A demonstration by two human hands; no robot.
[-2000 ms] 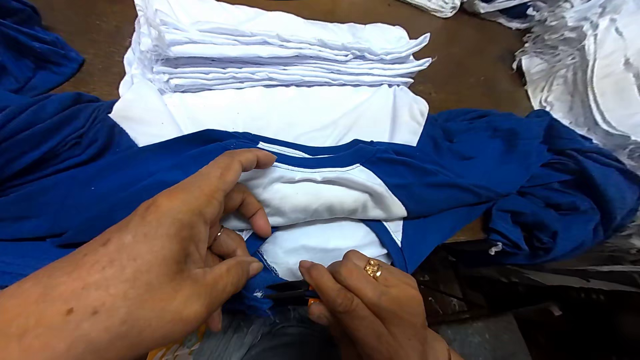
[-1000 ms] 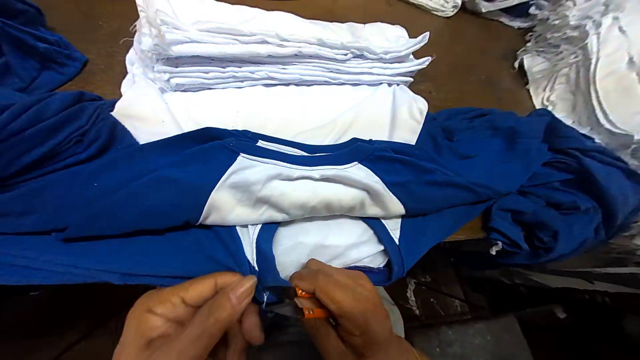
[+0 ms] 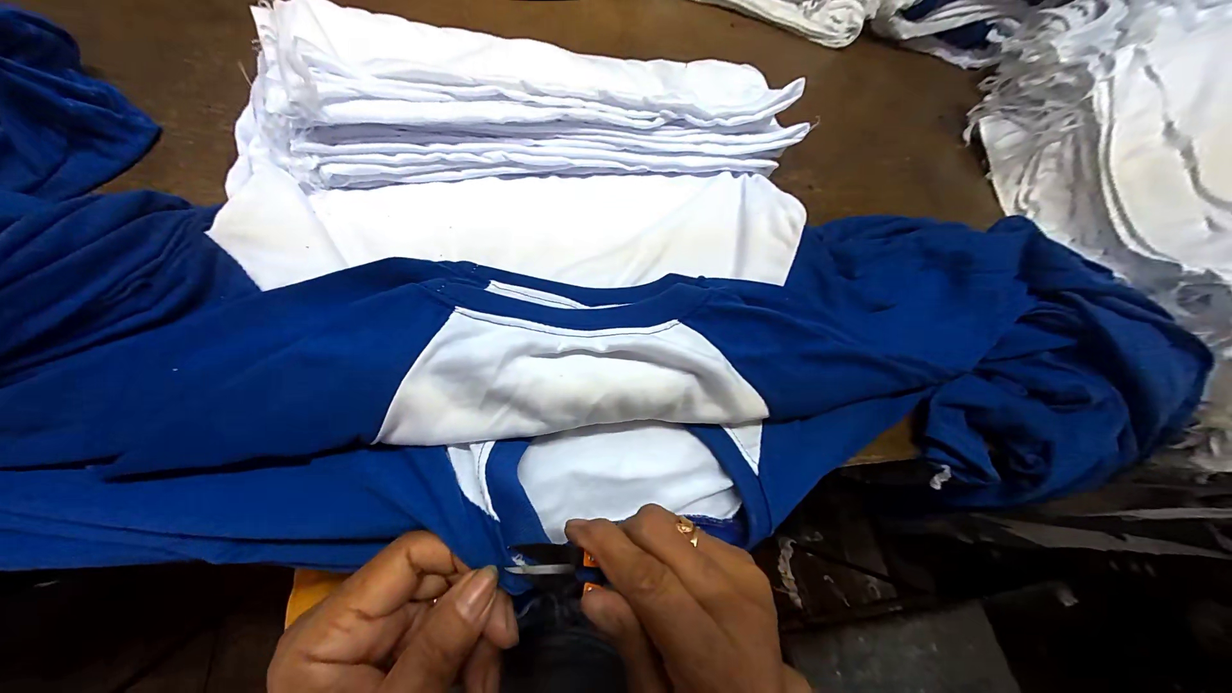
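Across the table lie blue and white raglan shirts; the upper one shows a blue neckband and a white front panel. Below it, a second blue neckband hangs at the table's near edge. My left hand pinches the blue fabric or a thread beside that neckband between thumb and fingertips. A ring is on my right hand, which is closed around a small cutting tool with orange handle parts, likely thread snips. The metal blade points left, close to my left fingertips. My palm hides most of the tool.
Behind the shirts a stack of folded white fabric pieces rests on the brown wooden table. White pieces with frayed edges lie at the right. Bunched blue fabric sits at the right edge, and more blue cloth at the far left.
My left hand has let go of the upper neckband area and moved down to the lower neckband. The snips stay in my right hand, their blade now visible near my left fingertips.
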